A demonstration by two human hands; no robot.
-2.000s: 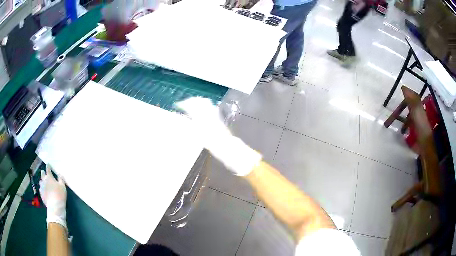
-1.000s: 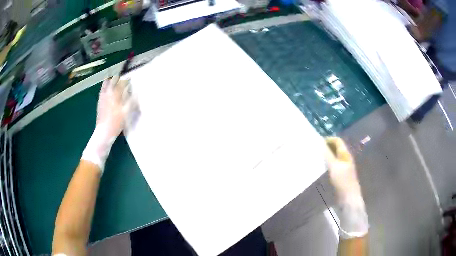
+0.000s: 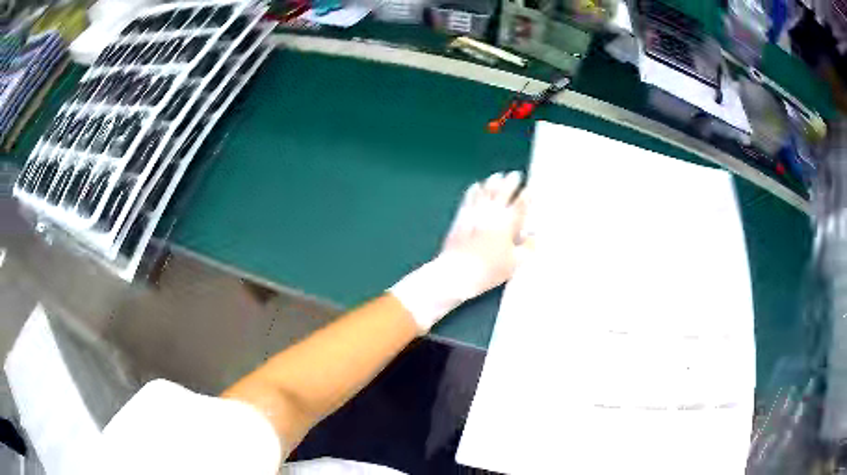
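A large blank white sheet-like tray (image 3: pixel 631 278) lies on the green-matted bench at the right and reaches past its front edge. Whether it is one or a stack, I cannot tell. My left hand (image 3: pixel 485 227), in a thin whitish glove, is at the tray's left edge with its fingers pointing up and right. The image is blurred there, so I cannot tell whether it grips the edge. My right hand is not in view.
White-framed trays with rows of dark pockets (image 3: pixel 121 121) are stacked at the bench's left end. A red-handled tool (image 3: pixel 515 113) lies behind the white tray. A calculator (image 3: pixel 678 42) and white paper (image 3: pixel 697 93) are at the back right, beside small bins (image 3: pixel 543 42).
The view has swung left, bringing the stack of filled trays into sight. The white tray now appears at the right. My right hand has left the picture; my left hand remains at the tray's left edge.
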